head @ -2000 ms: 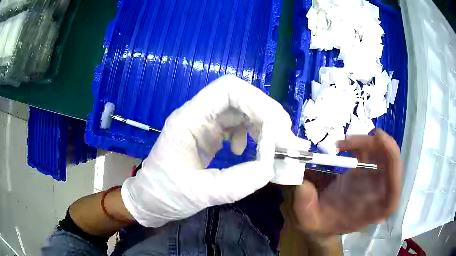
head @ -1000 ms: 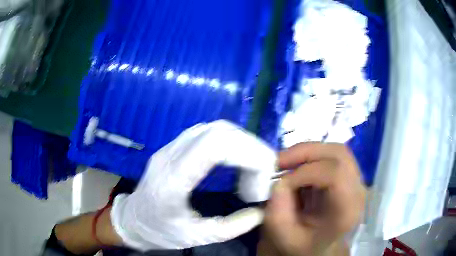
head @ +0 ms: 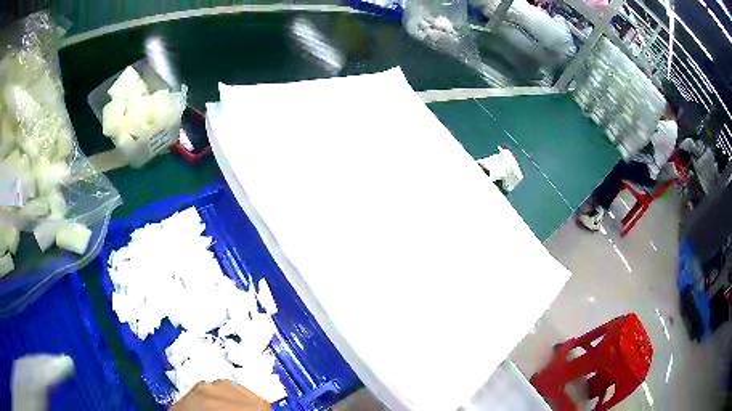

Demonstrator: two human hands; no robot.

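Note:
My right hand point(head: 221, 396), bare, shows only as a rounded strip at the bottom edge, at the near end of the heap; its fingertips are hidden. A blurred white shape at the lower left corner looks like part of my gloved left hand point(head: 40, 376), mostly cut off. Whether either hand holds anything cannot be seen. Loose flat white pieces point(head: 172, 277) lie heaped in a blue tray point(head: 309, 341). Another blue tray point(head: 60, 329) lies to its left, partly under a clear bag. The metallic-looking piece and the small tool are not visible.
A large white sheet stack point(head: 377, 217) lies right of the heap. Cream parts fill a large clear bag point(head: 48, 152) and a smaller bag point(head: 140, 112). A red stool point(head: 606, 357) stands on the floor at right. A seated person point(head: 662, 144) is farther back.
The view has swung right and up. The heap now lies left of centre, and the stool and seated person have come into view. Both hands have moved to the bottom edge, mostly out of frame.

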